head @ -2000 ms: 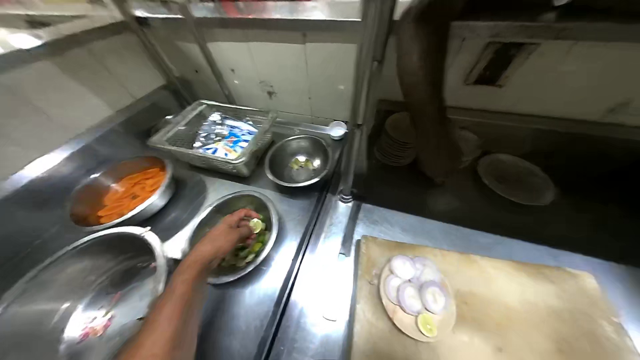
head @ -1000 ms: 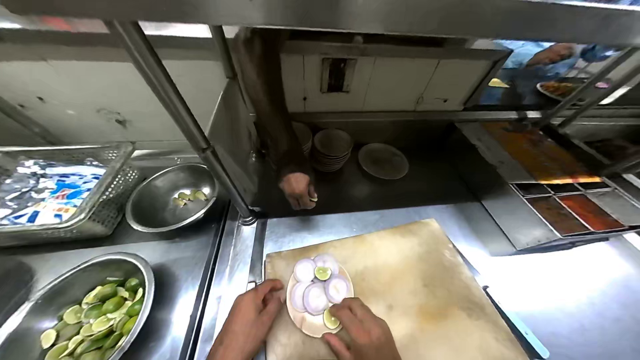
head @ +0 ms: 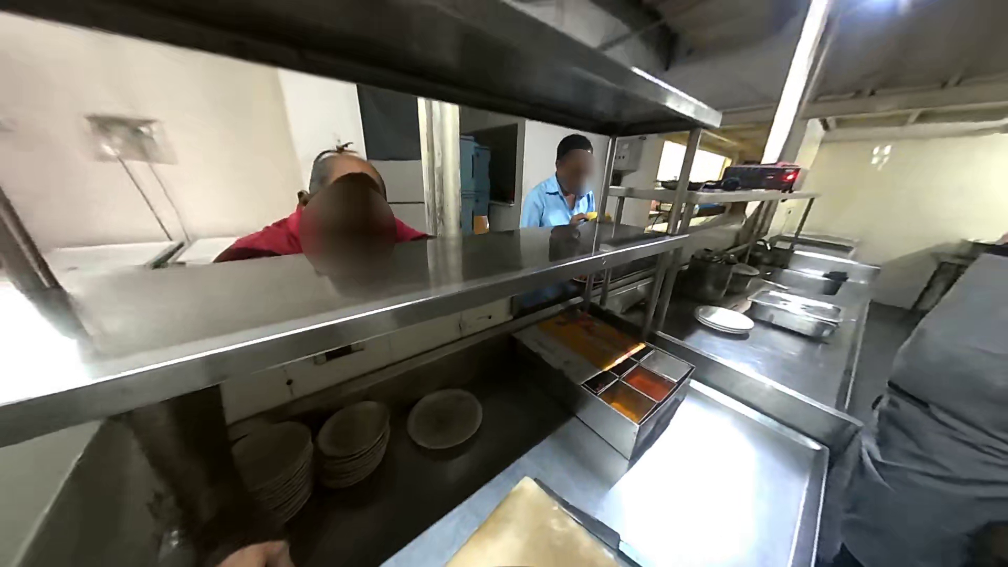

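Neither my left hand nor my right hand shows in the head view. At the bottom edge a corner of the tan cutting board (head: 535, 531) lies on the steel counter; the plate of onion slices and lime is out of view. Under the shelf stand stacks of plates (head: 354, 441) and a single plate (head: 445, 419). A co-worker's hand (head: 256, 554) reaches in below the shelf at the bottom left, beside the stacks. A steel container with sauce compartments (head: 638, 390) sits to the right of the plates.
A long steel shelf (head: 378, 311) crosses at head height, with another above it. Two people are beyond it; a third in grey stands at the far right. White plates (head: 723, 319) and a steel tray (head: 795, 311) rest on the far counter.
The view has swung up and to the right. Both my hands, which were at the plate of onion and lime on the board one second ago, have left the view.
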